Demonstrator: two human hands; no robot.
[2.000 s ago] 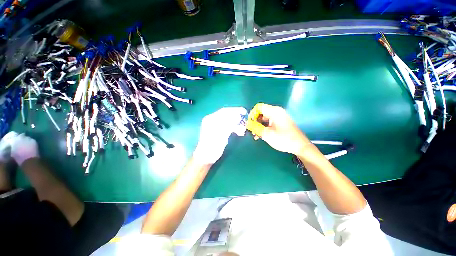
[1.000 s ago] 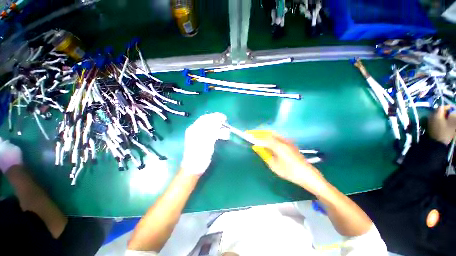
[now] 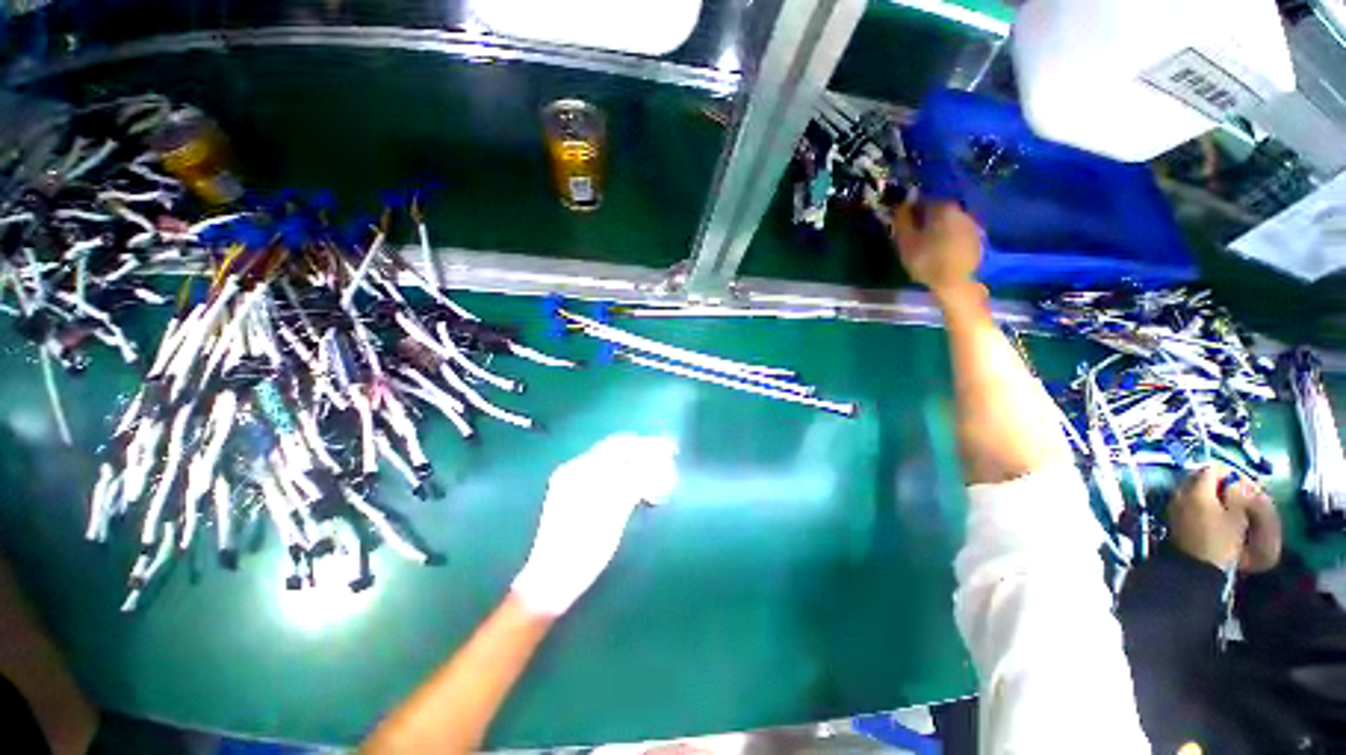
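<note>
My left hand (image 3: 598,509), in a white glove, is over the green bench with its fingers curled; I cannot tell if anything is in it. My right hand (image 3: 940,248) reaches past the metal rail to a small group of wires (image 3: 849,165) beside the blue bin; its fingertips are at the wires, and their grip is unclear. A few thin white cables (image 3: 709,354) with blue connectors (image 3: 558,311) lie in a row before the rail.
A large harness pile (image 3: 281,384) covers the left. More harnesses (image 3: 1159,391) lie at the right, beside another person's hands (image 3: 1225,519). Beyond the rail (image 3: 517,276) stand an upright post (image 3: 768,140), a gold-yellow can (image 3: 574,154), the blue bin (image 3: 1078,207) and a white container (image 3: 1151,67).
My hands have moved apart. My right hand has gone forward and right, past the rail. The white cable between my hands is no longer visible. The view has shifted, showing more beyond the rail.
</note>
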